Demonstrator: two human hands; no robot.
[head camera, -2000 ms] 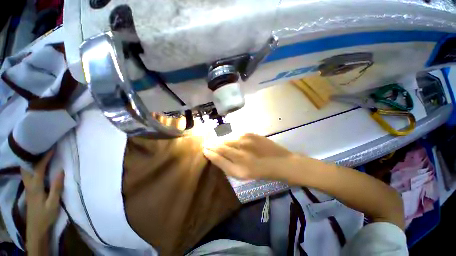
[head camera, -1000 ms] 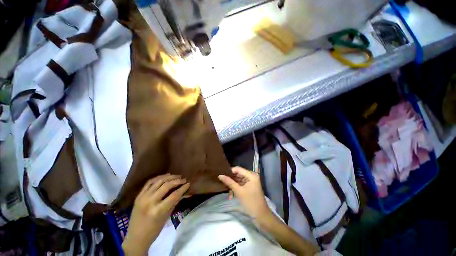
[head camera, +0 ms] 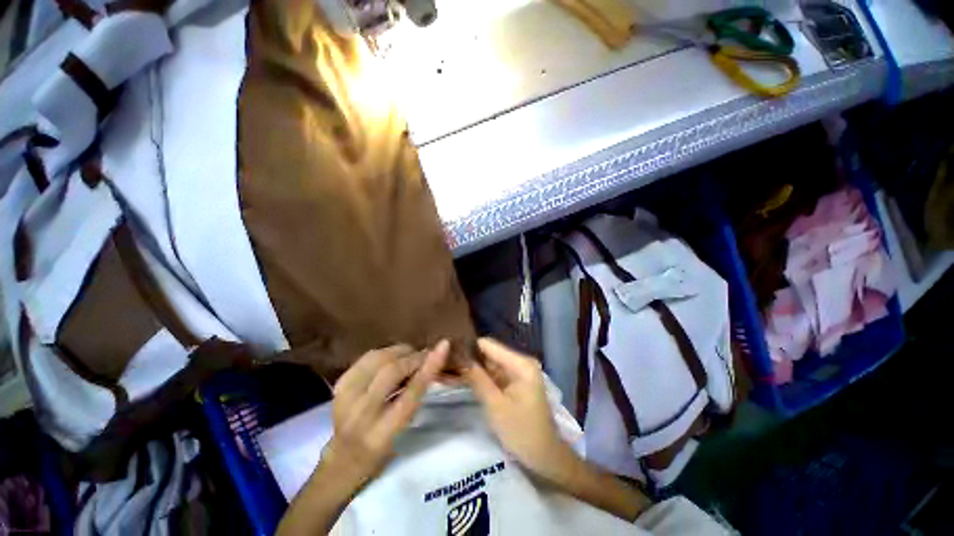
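The brown garment panel hangs from the machine table down to my lap, with matte white areas along its left side. My left hand pinches the panel's lower edge between thumb and fingers. My right hand pinches the same edge just to the right, close to my left fingertips. The panel's upper part lies by the lit presser foot area, which is cut off at the top edge.
Scissors with green and yellow handles lie on the table beside a yellow block. The table's front edge runs rightward. A white-and-brown bundle is right of my lap. A blue crate holds pink pieces.
The view has tilted down, away from the machine head. My right hand has left the needle area, my left hand has left the white cloth, and both now hold the panel's lower edge.
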